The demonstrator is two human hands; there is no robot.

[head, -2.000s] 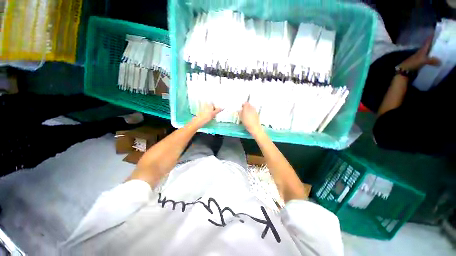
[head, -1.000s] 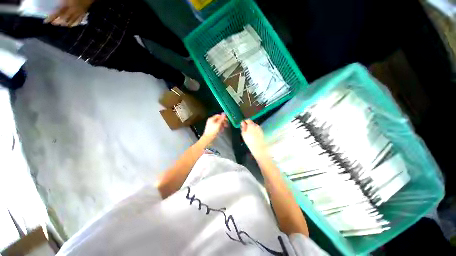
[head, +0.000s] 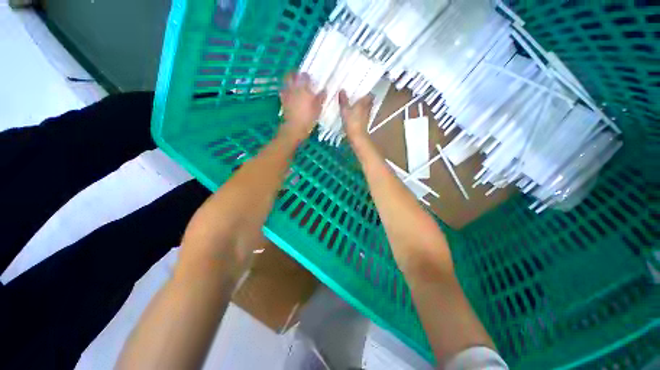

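A green perforated crate [head: 347,278] fills most of the view, tilted in the picture. Rows of flat white pieces [head: 474,72] with thin ends lie in it on a cardboard liner [head: 441,196]. My left hand [head: 299,105] and my right hand [head: 356,114] reach into the crate, one on each side of a small bunch of white pieces [head: 334,79] at its near left part. Both hands touch this bunch; the fingertips are partly hidden and blurred. Several loose strips [head: 417,144] lie on the cardboard to the right of my right hand.
A brown carton [head: 273,282] stands below the crate's near wall, with white pieces by it. Dark clothing of a person [head: 79,159] is at the left edge. The crate's high slotted walls surround both forearms.
My hands have moved from outside the crate's near end down into it, onto the white pieces. The view is now much closer, and the large teal crate has left the picture.
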